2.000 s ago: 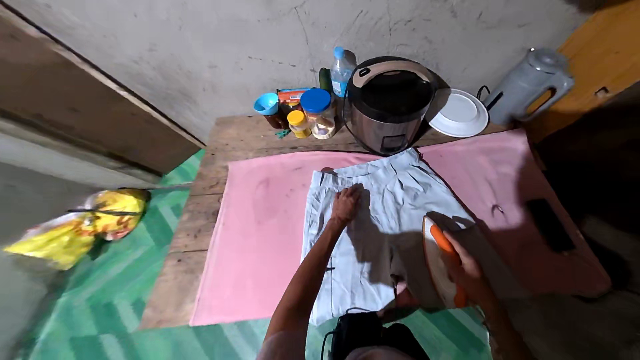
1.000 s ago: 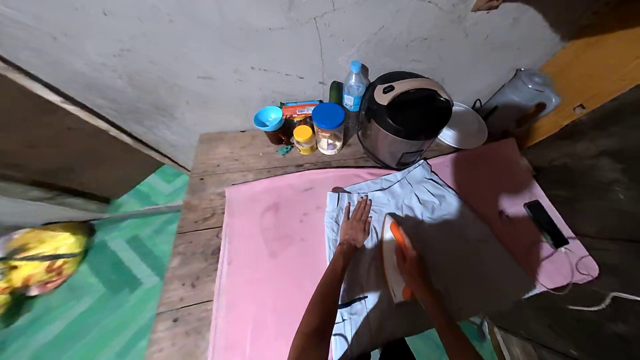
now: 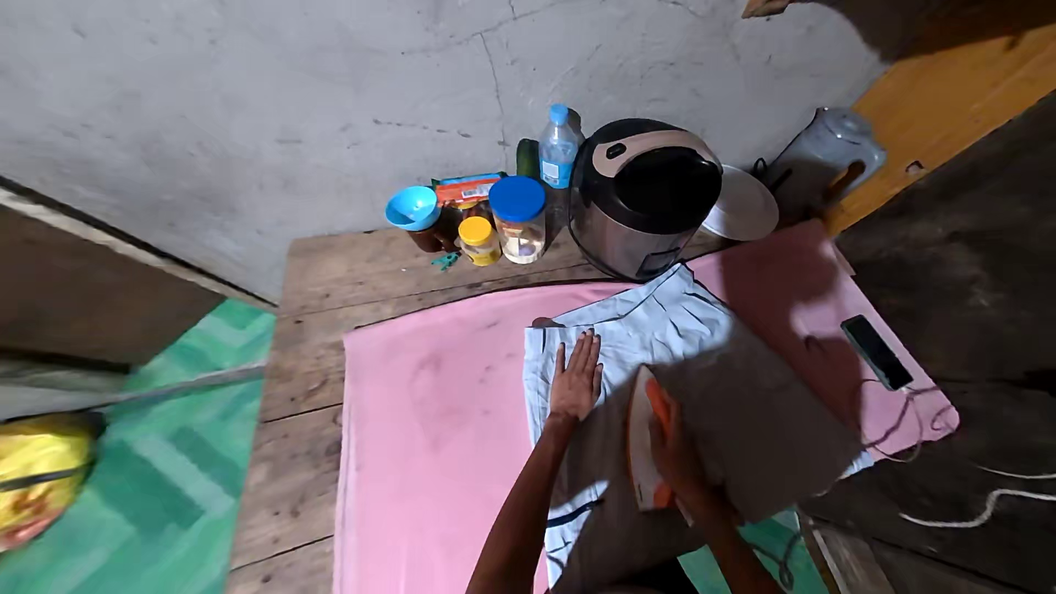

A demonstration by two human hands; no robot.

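Note:
Pale blue pleated garment (image 3: 660,330) lies spread on a pink cloth (image 3: 429,429) over a wooden table. My left hand (image 3: 577,378) rests flat on its upper left part, fingers apart, holding nothing. To the right of it, my right hand (image 3: 675,445) is closed around the orange handle of a clothes iron (image 3: 639,437), whose tip points toward the garment's top edge. The iron sits on the garment. Shadow darkens the garment's right and lower parts.
A rice cooker (image 3: 643,198) stands behind the garment, beside a plastic bottle (image 3: 558,148), a blue-lidded jar (image 3: 519,219) and a yellow-lidded jar (image 3: 479,241). Right of it are a white plate (image 3: 742,206) and a grey pitcher (image 3: 825,157). A phone (image 3: 876,352) with a cable lies on the pink cloth.
Two seconds ago the iron was farther right of my left hand; now it is closer to it. The garment's right side has spread farther right. The view has shifted.

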